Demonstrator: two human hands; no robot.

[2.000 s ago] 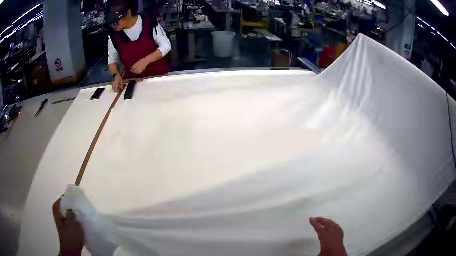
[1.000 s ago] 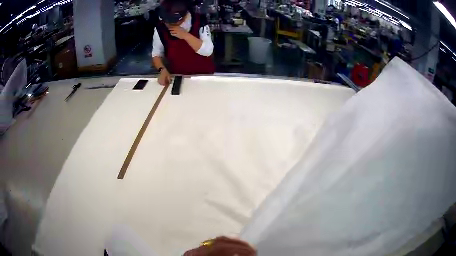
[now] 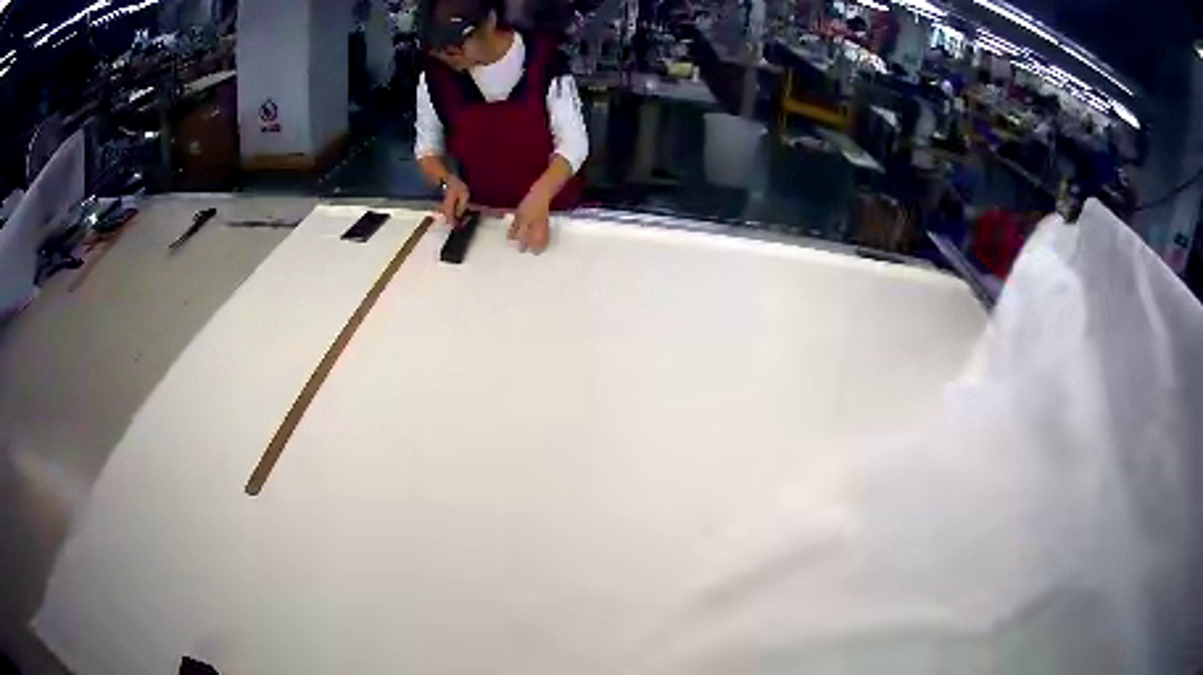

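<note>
A wide white fabric ply (image 3: pixel 567 435) lies nearly flat over the table. At the right, white cloth (image 3: pixel 1121 330) rises in folds. A long thin brown stick (image 3: pixel 337 350) lies slanting on the ply. Two black cloth weights lie at the far edge, one (image 3: pixel 366 227) left of the stick's far end and one (image 3: pixel 458 240) right of it. A dark object (image 3: pixel 197 666), partly cut off, shows at the bottom left edge. Neither of my hands is in view.
A person in a dark red apron (image 3: pixel 508 132) stands at the far edge, hands on the cloth edge near the weight and stick. Dark tools (image 3: pixel 193 228) lie on the grey table (image 3: pixel 79 382) at the left. A metal rail (image 3: pixel 963 268) shows at the far right.
My hand at the bottom has left the picture. The ply lies flatter, and the raised cloth is farther right. The stick's near end has swung left. The person's raised hand has come down to the cloth.
</note>
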